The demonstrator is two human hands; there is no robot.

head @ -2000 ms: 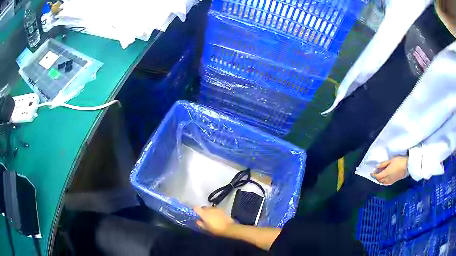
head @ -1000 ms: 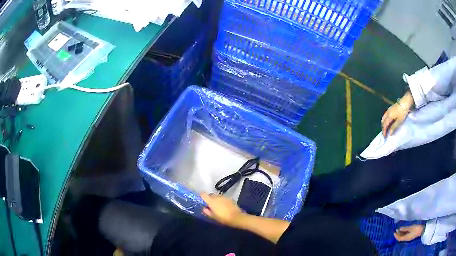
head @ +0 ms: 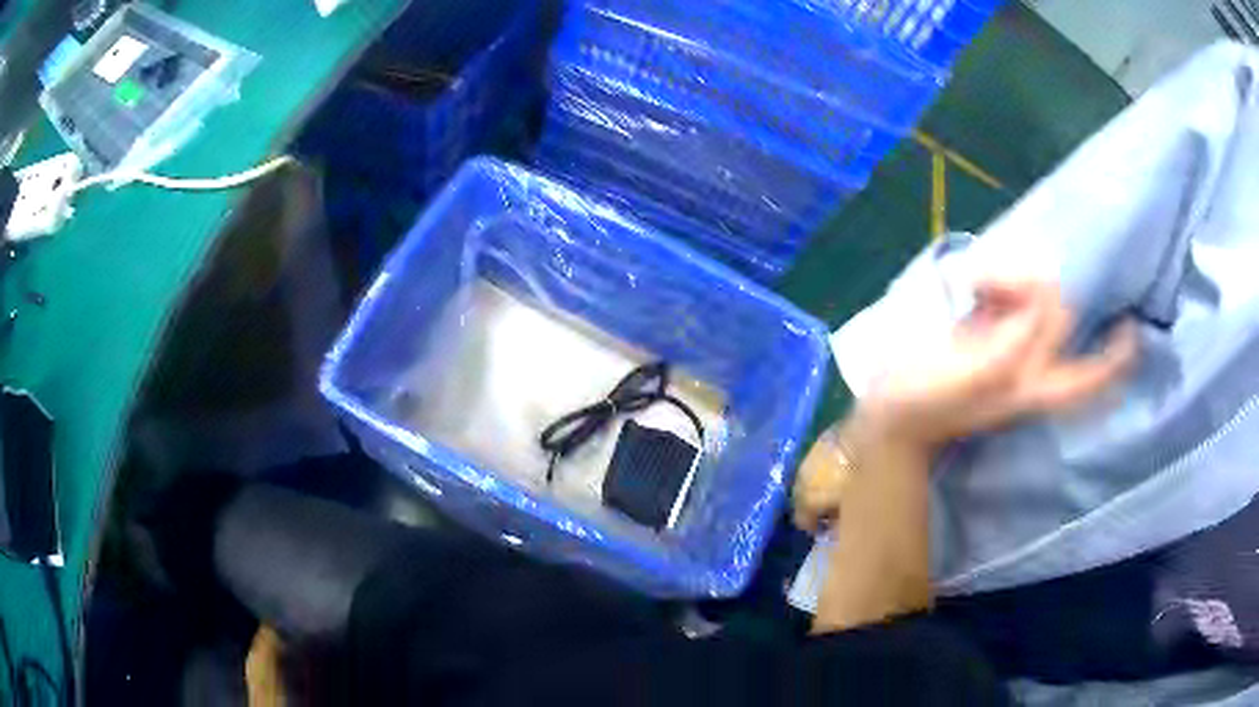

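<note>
A blue crate (head: 362, 325) lined with clear film stands beside my lap. Inside it a black adapter (head: 652, 472) with a looped black cable (head: 608, 412) lies on a white layer (head: 532, 362). My right hand (head: 987, 366) is raised to the right of the crate, blurred, with its fingers apart and nothing visible in it. It overlaps another person's pale garment. My left hand (head: 264, 669) shows only as a strip of skin at the bottom edge, and its fingers cannot be made out.
Another person in pale clothing (head: 1105, 207) is close on the right, with a hand (head: 823, 483) beside the crate. Stacked blue crates (head: 690, 124) stand behind. The green bench (head: 152, 297) on the left bears a grey tray (head: 138, 104), a power strip (head: 44, 196) and a black adapter (head: 28, 477).
My right hand has left the crate's near rim and moved up and right. The other person has come closer. The camera view has shifted, so the crate appears higher and further left.
</note>
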